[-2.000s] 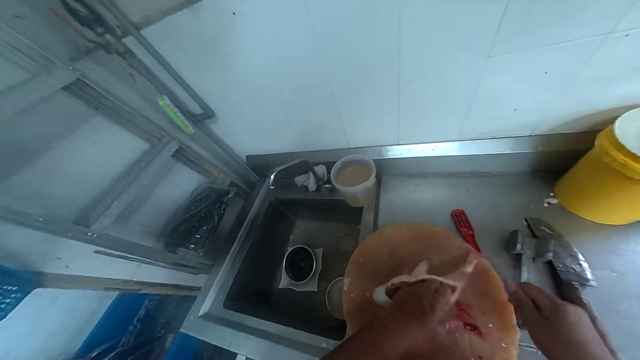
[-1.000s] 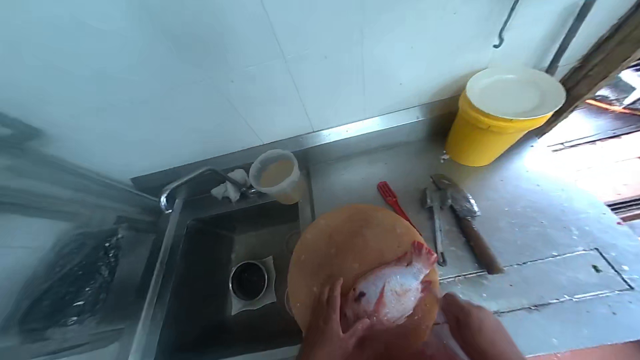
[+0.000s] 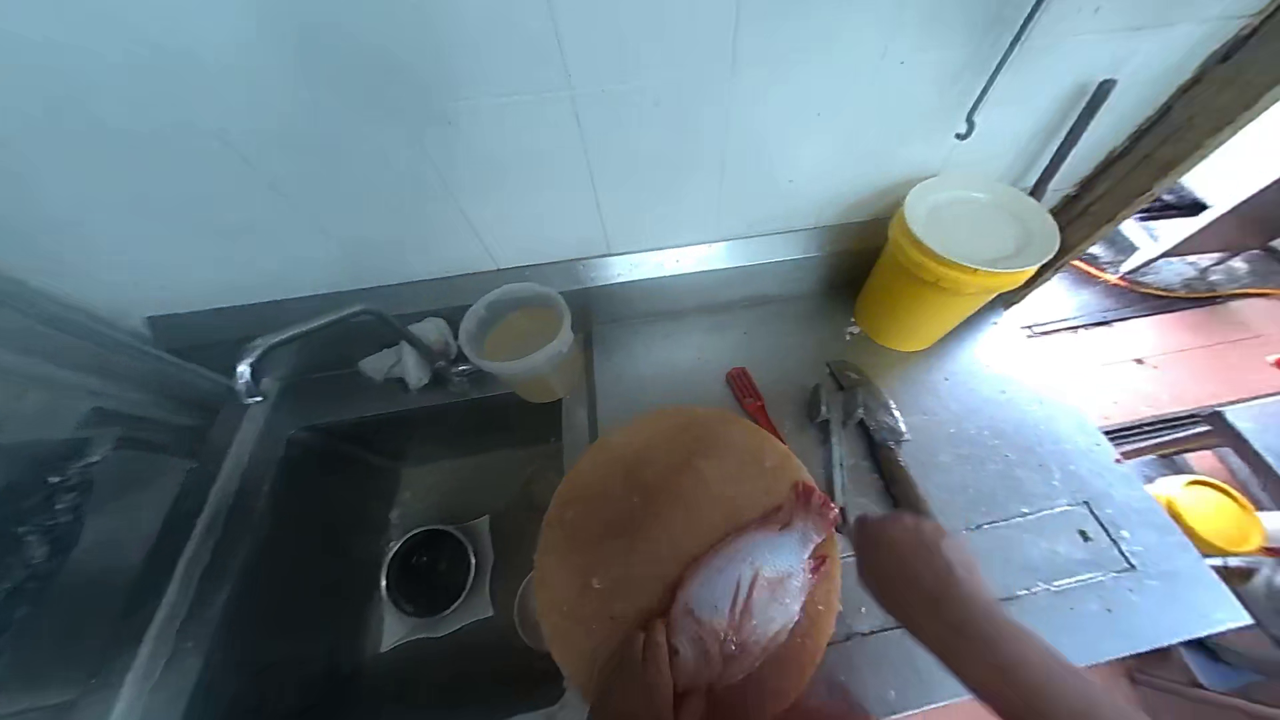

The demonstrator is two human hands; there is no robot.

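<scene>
A pale, reddish whole fish [image 3: 750, 590] lies on a round tan cutting board [image 3: 640, 500], its red tail over the board's right edge. My left hand [image 3: 640, 675], partly cut off by the bottom edge, grips the fish's head end. At the right of the board my right hand [image 3: 905, 560] is blurred and curled; whether it holds anything cannot be told. It is close to a slim metal tool [image 3: 836, 450] and a wooden-handled, plastic-wrapped metal tool [image 3: 885, 440] on the steel counter. Above the board lies a red fork-like plastic utensil [image 3: 752, 400].
The steel sink [image 3: 340, 530] at left holds a dark round bowl [image 3: 430, 572]. Behind it are a faucet [image 3: 310, 330], a white cloth [image 3: 410, 355] and a plastic tub [image 3: 520, 345] of cloudy liquid. A lidded yellow bucket [image 3: 930, 280] stands against the wall.
Since one second ago, the fish has turned and slid lower on the board, and its head end is now under my left hand. The view has swung right since the first frame.
</scene>
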